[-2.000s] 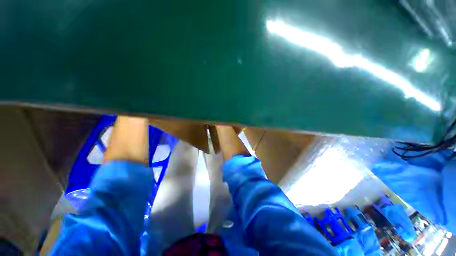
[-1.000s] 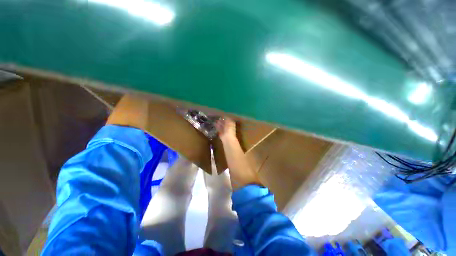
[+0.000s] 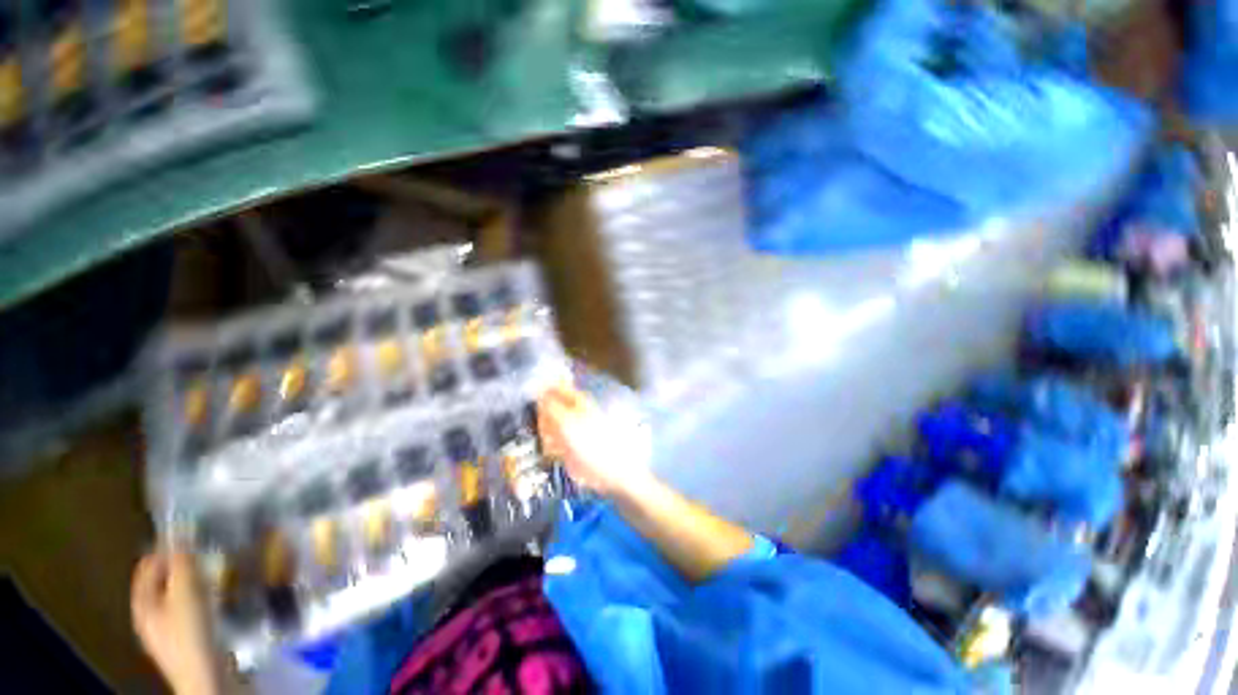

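A clear blister tray filled with two rows of black modules with orange-yellow strips is held in front of me, below the green bench edge. My left hand grips its near left corner. My right hand grips its right edge. The fingers under the tray are hidden, and the picture is blurred. Another filled tray lies on the green bench at the upper left.
Brown cardboard stands under the bench edge beyond the tray. Stacked clear trays are right of it on the pale floor. A person in a blue smock is at the upper right. Blue stools and more blue-clad people are at the right.
My view has swung to the right along the bench. My hands, earlier under the bench at the cardboard, are now out in view with a filled tray held between them.
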